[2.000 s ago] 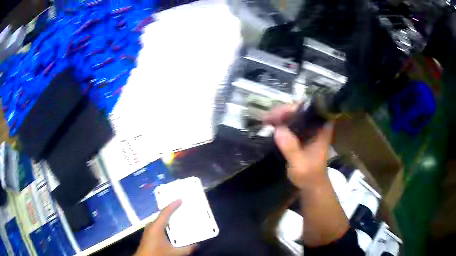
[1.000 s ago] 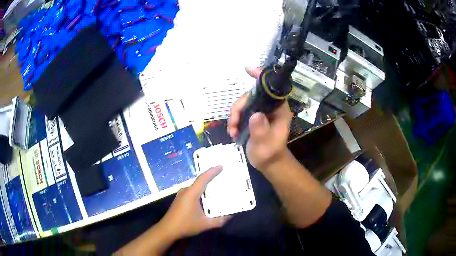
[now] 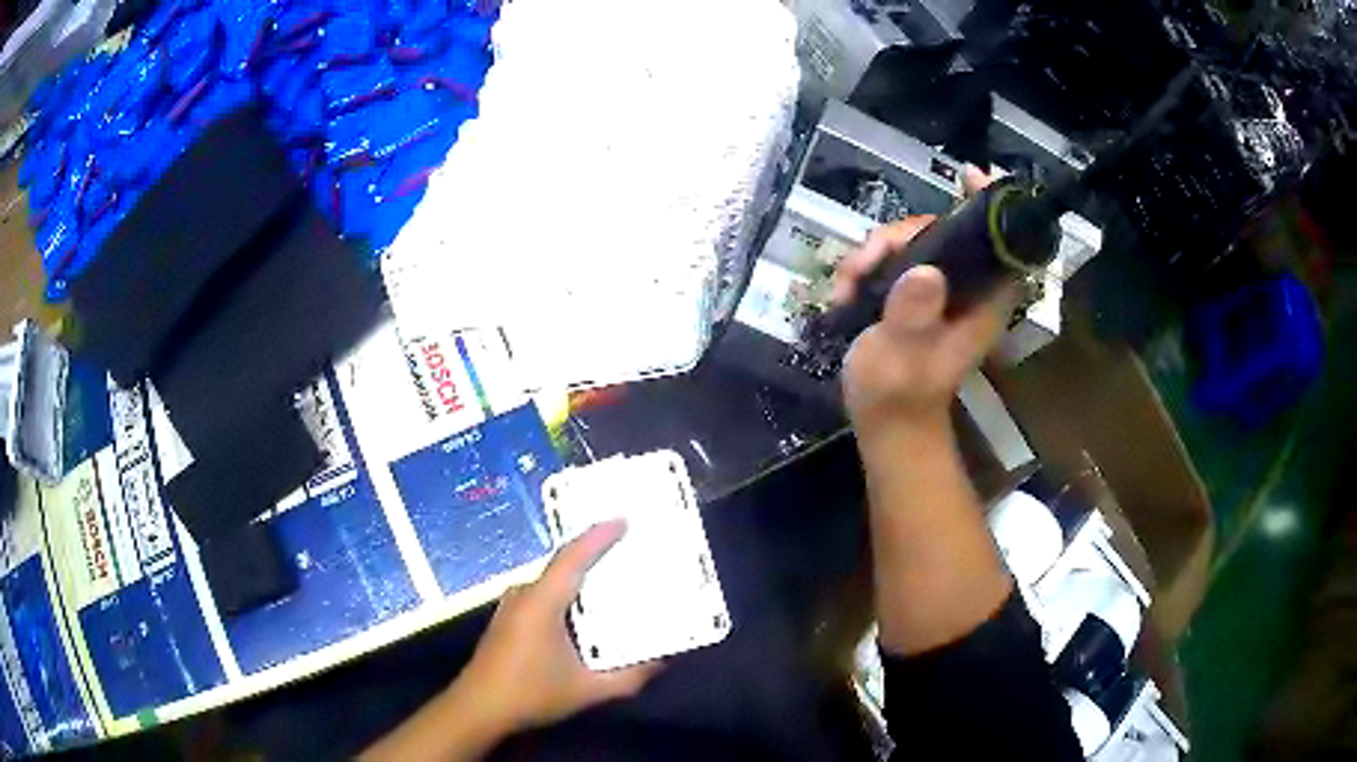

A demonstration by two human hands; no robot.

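My left hand (image 3: 539, 643) holds a white housing (image 3: 643, 558) at the bench's front edge, thumb on the flat white cover side. Small holes show near its corners. My right hand (image 3: 920, 335) grips a black electric screwdriver (image 3: 975, 238) with a yellowish ring, held over the screw containers (image 3: 866, 176) right of the bench. Its tip points down-left near small dark or metallic contents; whether a screw is on it I cannot tell.
A bright white cover stack (image 3: 603, 194) stands at bench centre. Black foam sheets (image 3: 223, 246) lie before a heap of blue battery packs (image 3: 395, 112). Bosch-printed cardboard (image 3: 320, 588) covers the bench. An open carton (image 3: 1109, 432) with white-and-black units (image 3: 1094, 596) stands lower right.
Compared with one second ago, my right hand has moved the screwdriver away from the housing, right to the screw containers. The housing stays in my left hand, slightly shifted left in view.
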